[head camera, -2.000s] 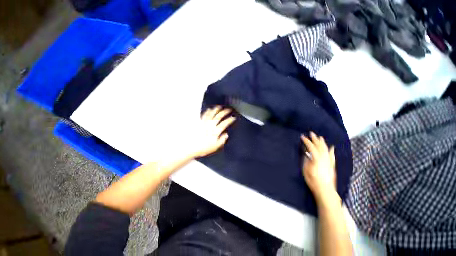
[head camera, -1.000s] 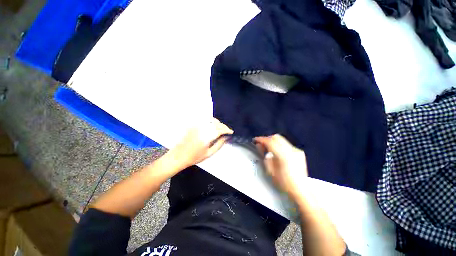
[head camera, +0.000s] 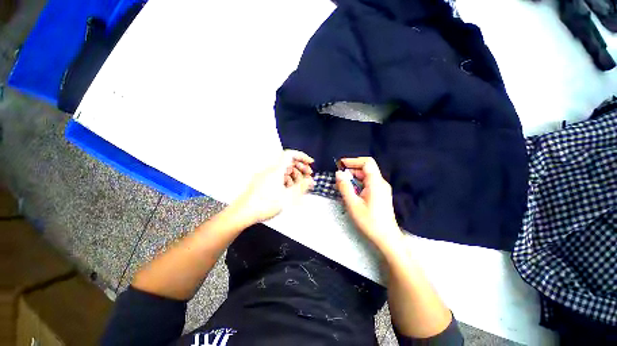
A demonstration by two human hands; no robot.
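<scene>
A dark navy padded vest (head camera: 446, 162) lies on the white tabletop (head camera: 196, 101). An armhole (head camera: 353, 111) in it shows the white table. A strip of black-and-white check (head camera: 325, 183) shows at its near edge, between my hands. My left hand (head camera: 279, 186) is at the near left edge of the vest, fingers curled; whether it grips the cloth is hidden. My right hand (head camera: 367, 200) is close by on the right, fingers closed around small thread snips (head camera: 351, 181), only partly visible. Fine pale threads lie on the navy cloth.
A check garment pile (head camera: 575, 209) lies at the right. Grey cloth (head camera: 585, 30) is at the far right. Blue bins (head camera: 128, 161) with dark garments stand left of the table. My black apron (head camera: 291, 297) has thread bits on it. Cardboard boxes (head camera: 61, 304) are at the lower left.
My hands moved from lying spread on the vest to its near edge, close together. The near edge is now turned up, showing check. The view has shifted, with the vest appearing nearer.
</scene>
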